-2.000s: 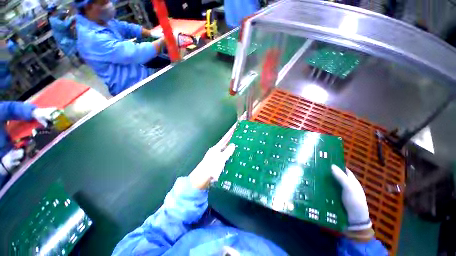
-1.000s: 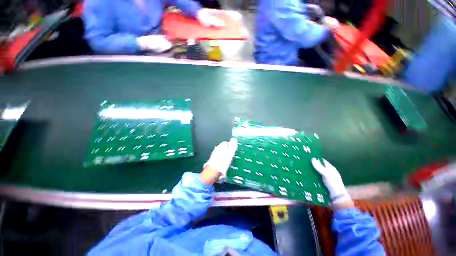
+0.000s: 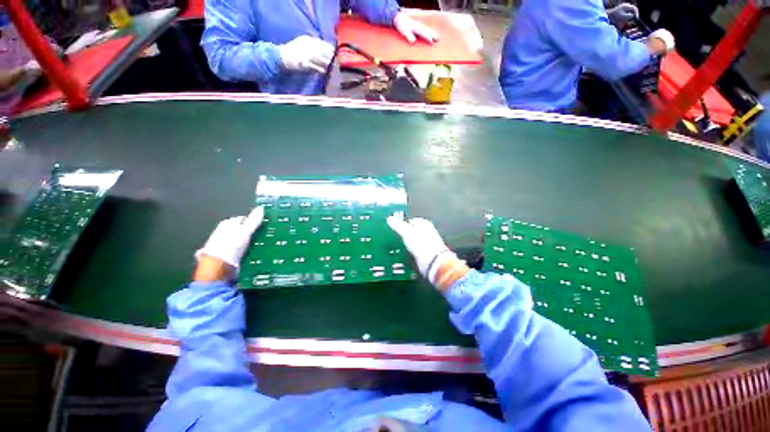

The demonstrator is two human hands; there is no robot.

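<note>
A green circuit board [image 3: 325,236] with small white marks is in front of me over the dark green conveyor belt [image 3: 439,160]. My gloved left hand [image 3: 230,240] grips its left edge. My gloved right hand [image 3: 422,243] is at its right edge, fingers on the board. I cannot tell if the board touches the belt. A second circuit board [image 3: 582,291] lies on the belt to the right, tilted, its near corner over the belt's near rail and my right sleeve in front of part of it.
Another board [image 3: 51,228] lies at the far left, and one [image 3: 756,194] at the right edge. The near rail [image 3: 371,354] is pale with a red line. The slotted orange-brown rack [image 3: 709,401] is at bottom right. Co-workers in blue [image 3: 262,42] stand across the belt.
Both hands have let go of the board they held, now lying on the belt at right, and have moved left onto another board. Earlier, that first board was held over the slotted rack.
</note>
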